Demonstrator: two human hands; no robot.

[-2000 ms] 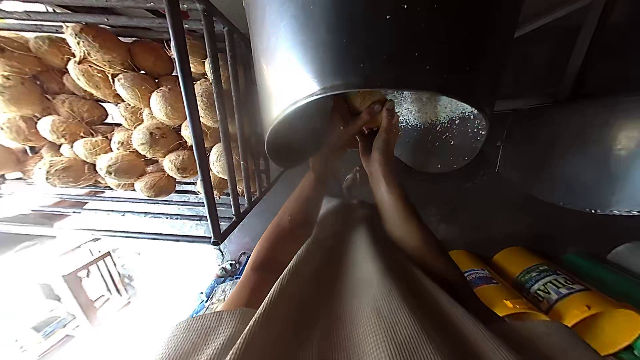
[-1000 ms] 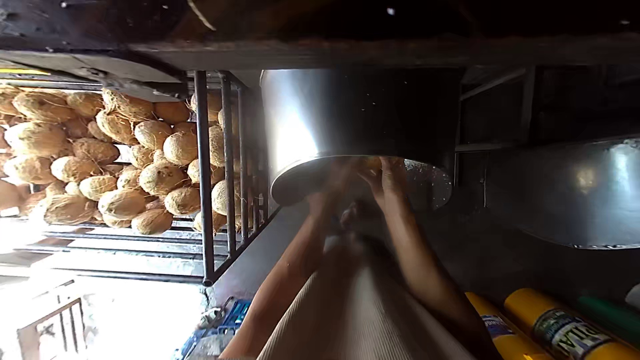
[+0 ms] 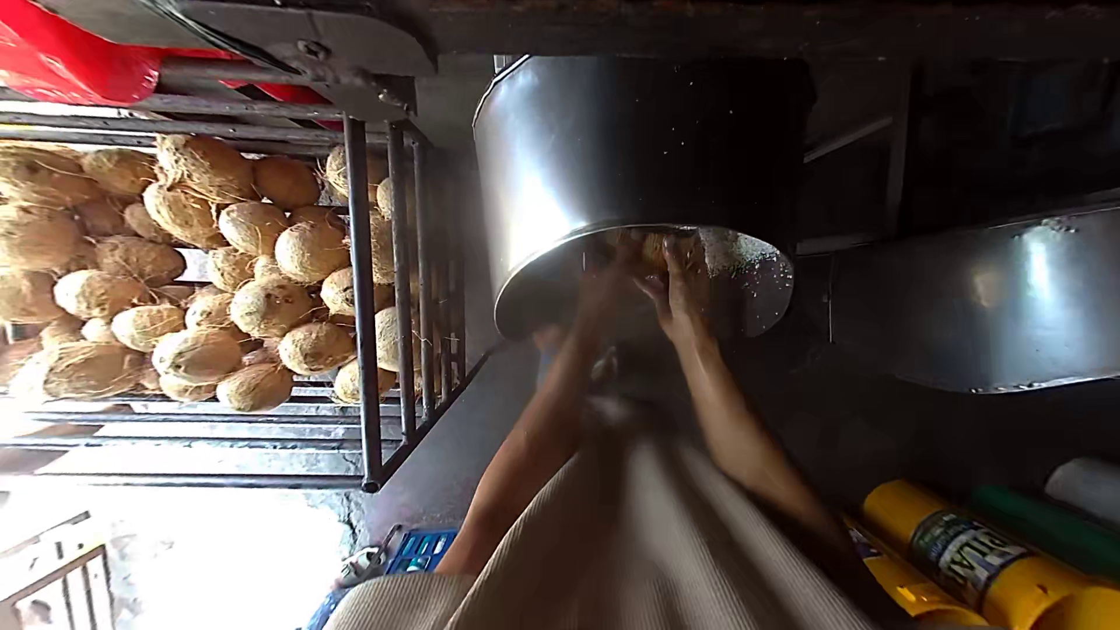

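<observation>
Both of my hands reach into the opening of a shiny metal housing (image 3: 560,166). My left hand (image 3: 608,262) is blurred and partly in shadow at the left of the opening. My right hand (image 3: 678,280) has its fingers raised against a brownish rounded thing (image 3: 656,249), which looks like a coconut piece between the two hands. White shreds (image 3: 735,252) lie on the inner wall at the right, with specks scattered below them. What sits deeper inside the housing is hidden.
Husked coconuts (image 3: 271,306) fill a metal-barred rack (image 3: 360,306) at the left. A red plastic bag (image 3: 79,66) hangs above it. Another curved metal housing (image 3: 1006,297) stands at the right. Yellow containers (image 3: 1024,577) lie lower right, and a blue plastic basket (image 3: 420,551) lower left.
The view has shifted, bringing the red bag into sight. My right hand's fingers look more spread than two seconds ago. Both hands are still inside the housing's opening.
</observation>
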